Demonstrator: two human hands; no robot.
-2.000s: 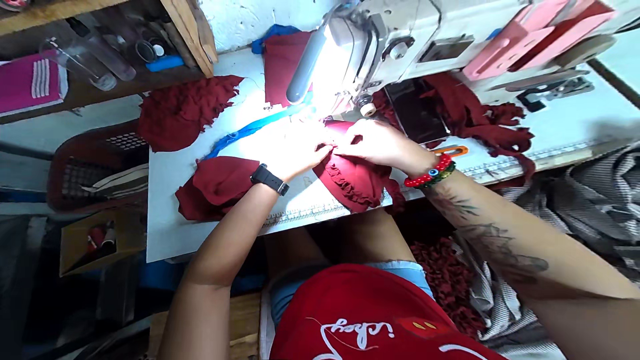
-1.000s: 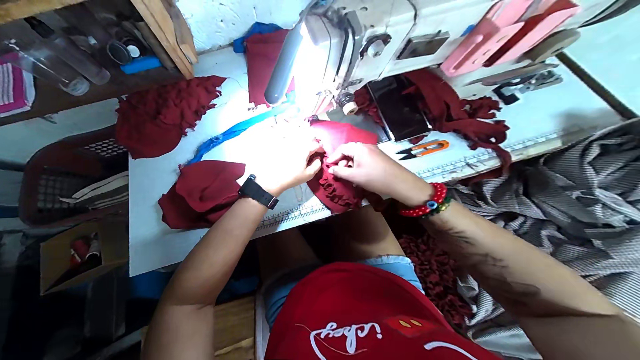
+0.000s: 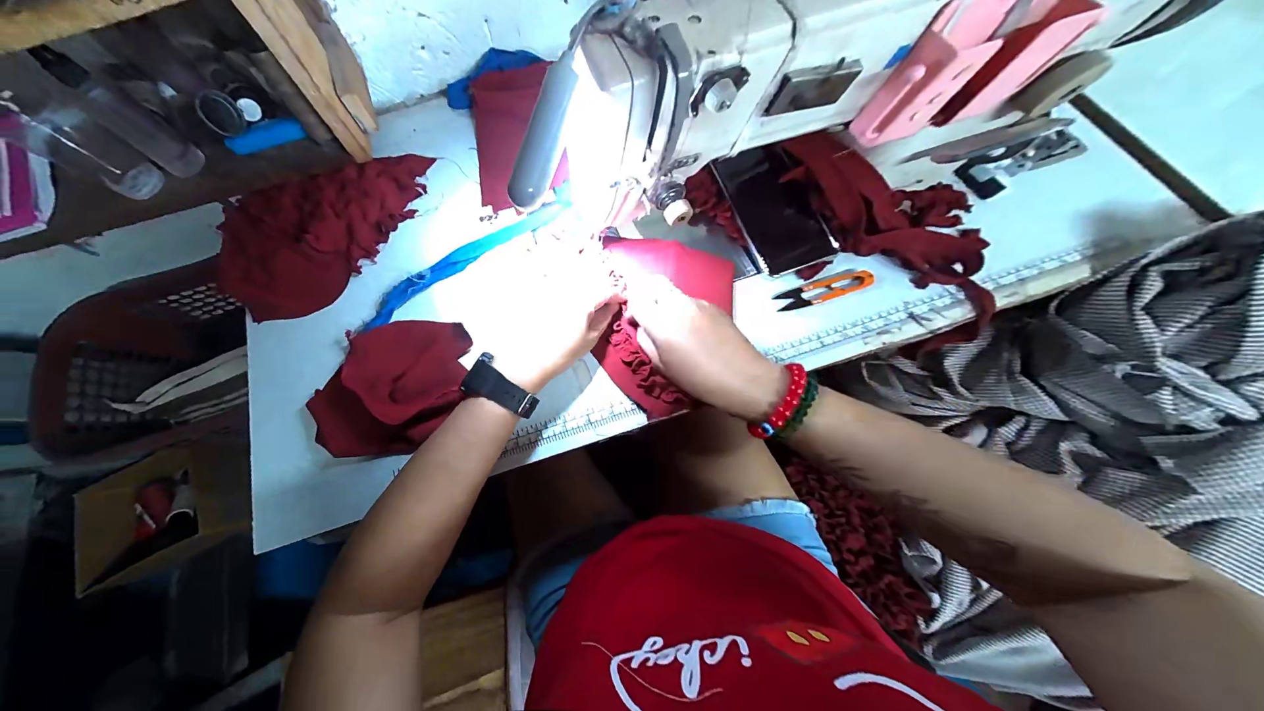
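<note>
A dark red fabric piece with a ruffled strip (image 3: 647, 370) lies on the white table at the sewing machine (image 3: 681, 99), just in front of its needle area. My left hand (image 3: 553, 316), with a black watch on the wrist, has its fingertips on the ruffle's left edge; glare washes out much of this hand. My right hand (image 3: 691, 341), with red and green bead bracelets, pinches the ruffle from the right. The fingertips of both hands nearly meet. The needle and presser foot are lost in the bright lamp light.
Folded red fabric (image 3: 395, 385), a gathered red piece (image 3: 316, 237) and a blue strip (image 3: 434, 272) lie at left. Orange thread snips (image 3: 829, 288), a black phone-like slab (image 3: 775, 212) and red strips (image 3: 869, 197) are at right. Striped cloth (image 3: 1116, 395) hangs beyond the table edge.
My right hand has shifted slightly on the ruffle, its fingers now further over the piece. My left hand stays beside it. The view has shifted a little.
</note>
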